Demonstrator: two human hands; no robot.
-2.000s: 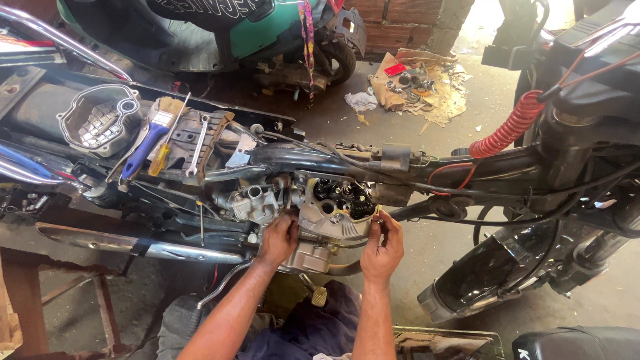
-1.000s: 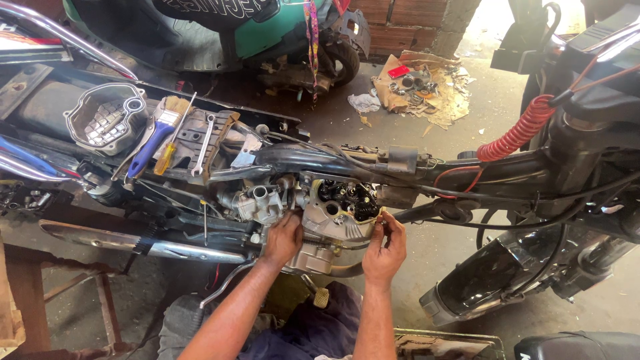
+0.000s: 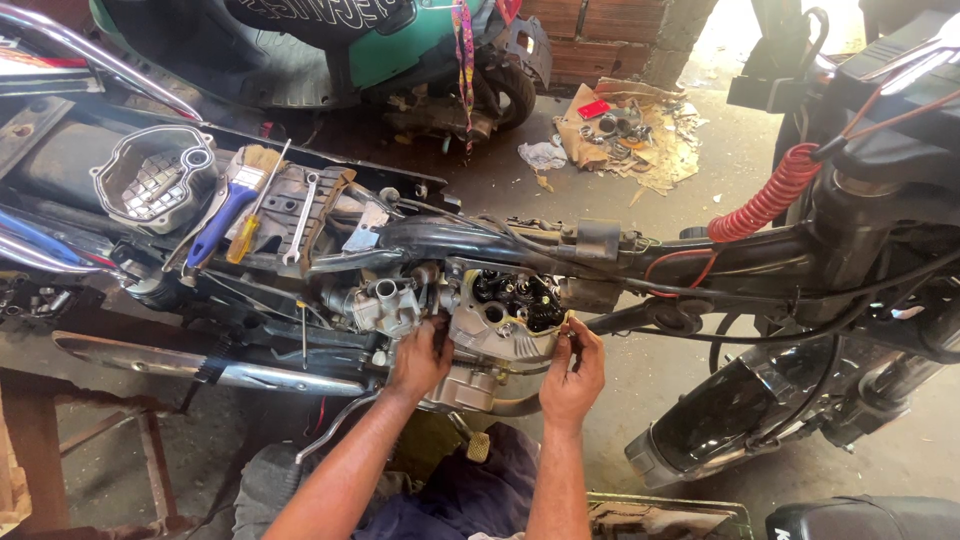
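Observation:
An open motorcycle cylinder head [image 3: 499, 330] shows oily black valve parts, with a thin yellowish gasket [image 3: 564, 324] along its rim. At the rim's right corner, the thumb and fingertips of my right hand [image 3: 574, 371] pinch the gasket's edge. My left hand [image 3: 421, 356] rests against the left side of the engine, below the carburetor [image 3: 388, 304]; its fingertips are partly hidden, and whether they hold anything cannot be told. Below the head lies the engine's lower casing [image 3: 465, 388].
On the frame at left lie a metal engine cover [image 3: 154, 180], a blue-handled paintbrush [image 3: 223, 217], a yellow-handled screwdriver [image 3: 244, 238] and a wrench [image 3: 301, 217]. Small parts sit on cardboard [image 3: 671, 150] on the floor. A red coiled hose [image 3: 765, 195] hangs at right.

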